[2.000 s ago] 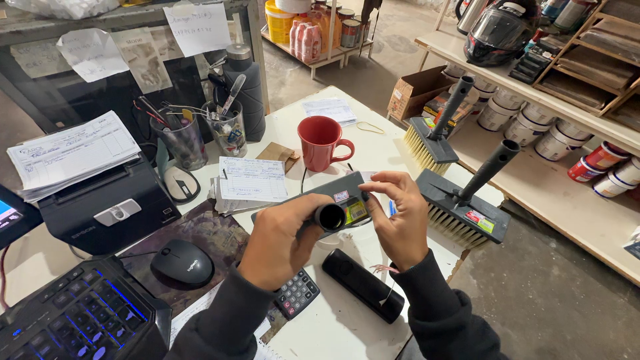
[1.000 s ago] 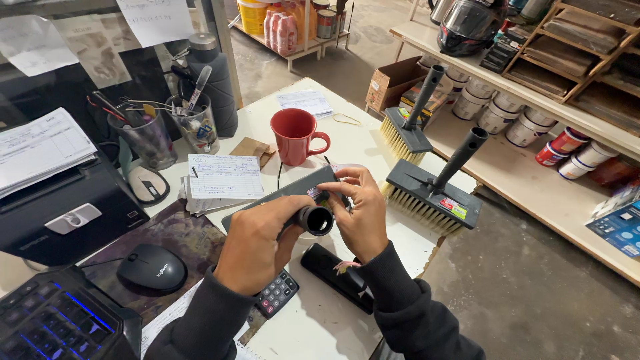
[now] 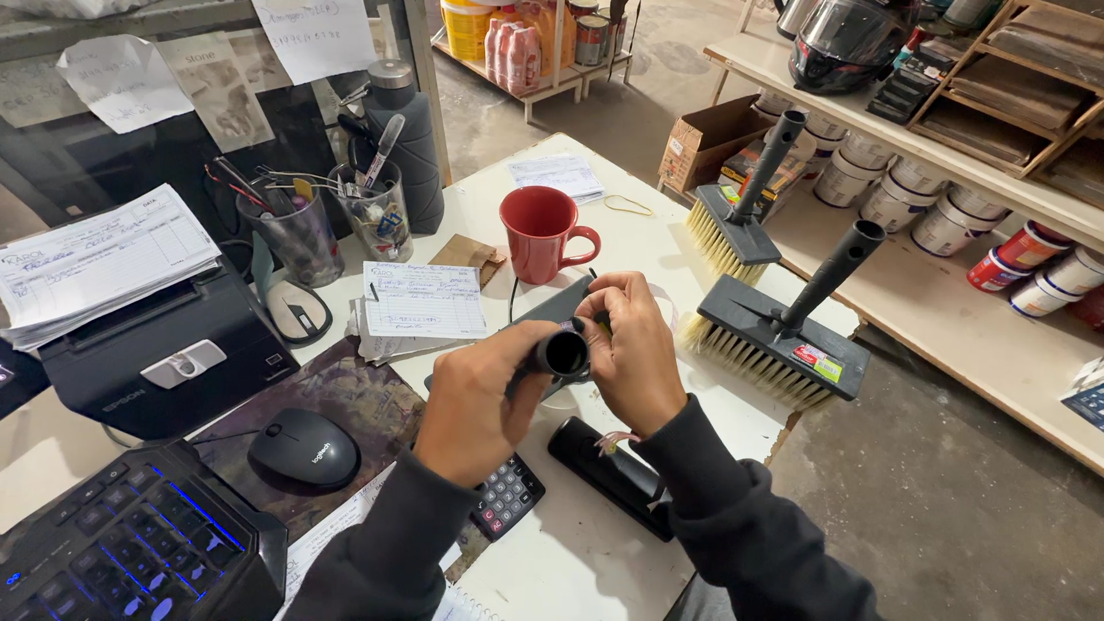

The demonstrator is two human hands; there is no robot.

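Observation:
My left hand (image 3: 483, 401) is closed round the hollow handle socket (image 3: 565, 352) of a dark plastic brush, whose open end faces me. The brush's flat block (image 3: 552, 302) stretches behind both hands; its bristles are hidden. At the base of the socket, the fingertips of my right hand (image 3: 625, 345) are pinched together at the label area; what they grip there is mostly covered. Two similar brushes with pale bristles stand at the right, a large one (image 3: 780, 341) and a smaller one (image 3: 737, 224) behind it. A black cylindrical object (image 3: 608, 474) lies below my right hand.
A red mug (image 3: 539, 237) stands just beyond my hands, beside handwritten slips (image 3: 423, 297). A calculator (image 3: 509, 496), black mouse (image 3: 304, 450), keyboard (image 3: 138, 535) and printer (image 3: 164, 345) are at the left. Cups of pens (image 3: 293, 233) and a dark bottle (image 3: 414, 147) stand behind. Shelves hold paint cans (image 3: 957, 224).
My right fingertips have drawn in closer to the brush's socket and label area than two seconds ago. My left hand keeps its hold on the socket.

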